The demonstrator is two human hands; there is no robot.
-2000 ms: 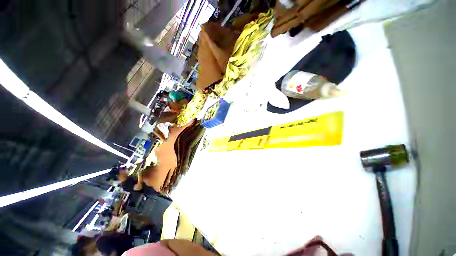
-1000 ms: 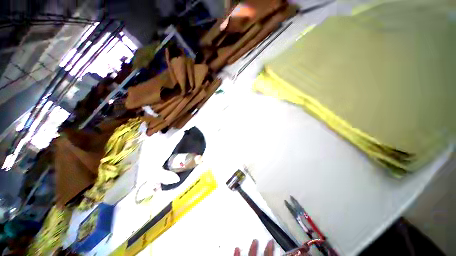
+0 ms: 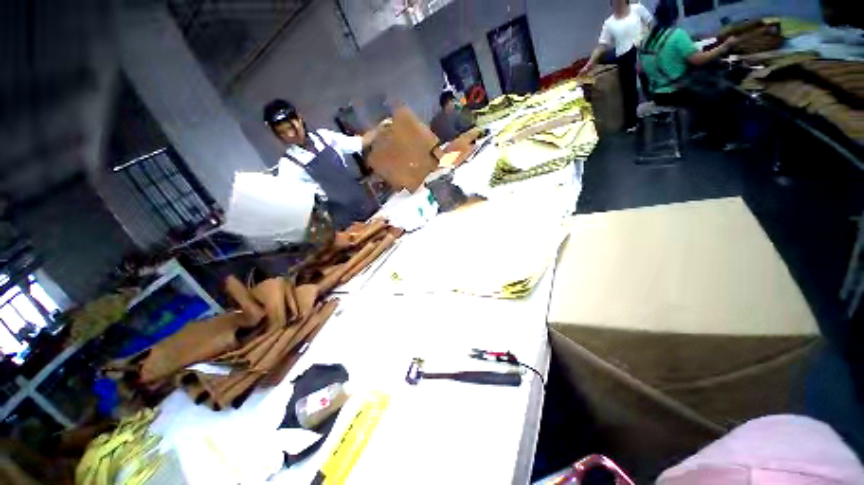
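Neither of my hands is in view. A pink sleeve or garment (image 3: 772,457) shows at the bottom right edge. The yellow template (image 3: 355,440) lies on the white table, cut off by the bottom edge. The glue bottle (image 3: 321,404) lies on its side on a black cloth (image 3: 322,377), just left of the template. The mallet (image 3: 464,376) lies near the table's right edge, head to the left. A slim red and black tool (image 3: 502,357) lies just behind its handle.
Olive panels with yellow edges (image 3: 474,254) lie further along the table (image 3: 441,327). Brown folded pieces (image 3: 251,332) heap along the left side. Yellow strips (image 3: 123,455) are at lower left. A large carton (image 3: 677,270) stands right of the table. Several people are beyond.
The view has swung right and up along the table. The carton and people have come into view, and the blue box has left it. The fingers seen at the bottom edge are gone.
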